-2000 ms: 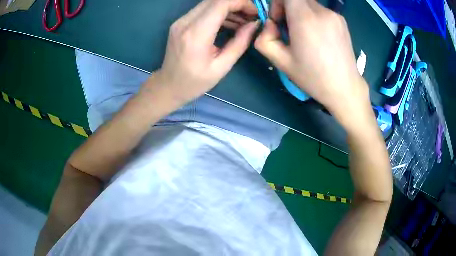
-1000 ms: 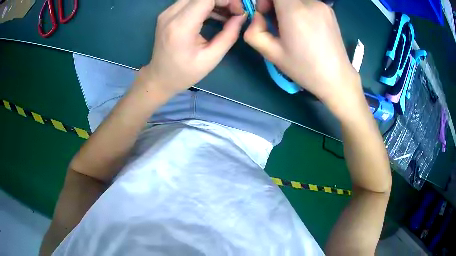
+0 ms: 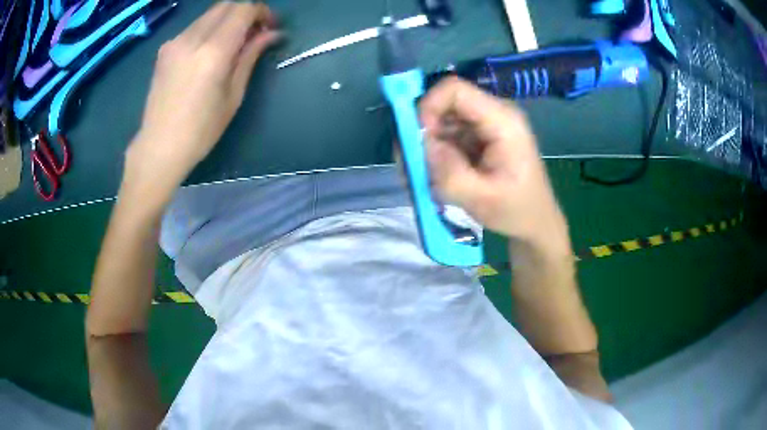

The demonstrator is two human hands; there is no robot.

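My right hand (image 3: 488, 164) holds a light blue handle housing (image 3: 409, 138) upright in the picture, its dark tip (image 3: 399, 49) pointing to the far side and its wide blue end over the white garment. The hand is slightly blurred. My left hand (image 3: 198, 84) is over the mat at the left, fingers curled with the tips close together; whether something small is between them cannot be told. The silver tweezers (image 3: 341, 42) lie on the mat between the hands. A small white speck (image 3: 335, 86) lies near them.
The blue-and-black electric screwdriver (image 3: 559, 72) lies right of my right hand, its black cord hanging over the bench edge. A white strip (image 3: 520, 23) is beyond it. Handles (image 3: 101, 38) are piled far left, above red scissors (image 3: 49, 165). A clear plastic bag (image 3: 715, 105) is at right.
My hands have moved apart. My right hand now holds the blue handle, and my left hand is farther left. The view has turned, showing the handle pile, tweezers and whole screwdriver.
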